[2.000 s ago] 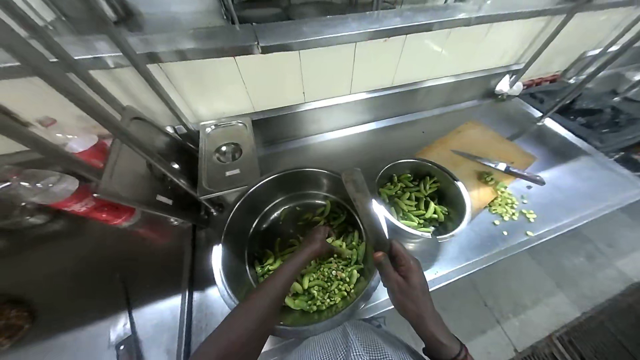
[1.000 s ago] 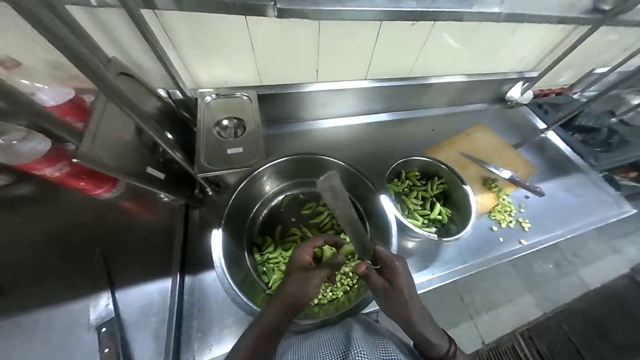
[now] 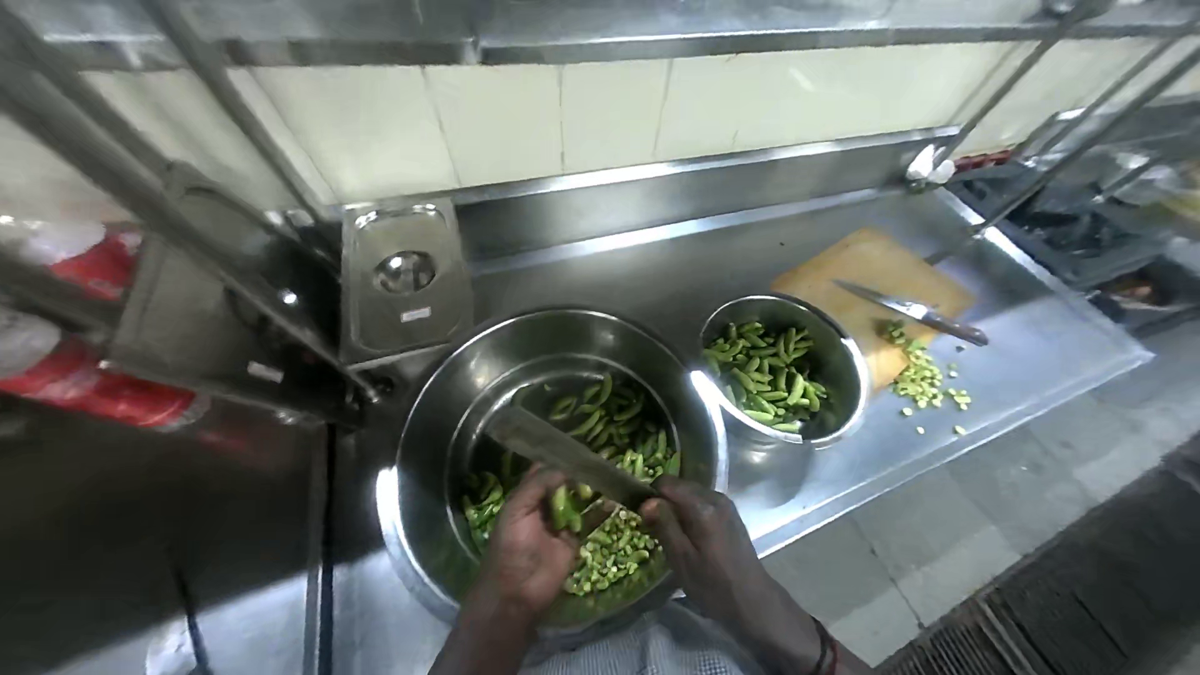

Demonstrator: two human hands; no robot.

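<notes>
A large steel pot [image 3: 553,323] stands below my hands, with whole green pods [image 3: 609,422] and a heap of chopped green pieces [image 3: 614,553] inside. My left hand [image 3: 534,539], palm up over the pot, holds several green pods [image 3: 565,509] between its fingers. The handle of a broad-bladed knife [image 3: 567,455] is in my right hand [image 3: 698,525], and the blade points up and left across the pot, close to the pods in my left hand. To the right, a smaller steel pot [image 3: 848,361] holds more whole green pods [image 3: 764,370].
A wooden cutting board [image 3: 867,253] lies at the right with a second knife [image 3: 914,309] and scattered chopped pieces [image 3: 923,380]. Behind the large pot sits a lidded steel container [image 3: 406,272]. Red-labelled bottles [image 3: 94,384] are at the left, beside slanted metal rails [image 3: 234,272].
My left hand, reaching down among the pods two seconds ago, has come up with several pods. The knife blade has tipped over to the left.
</notes>
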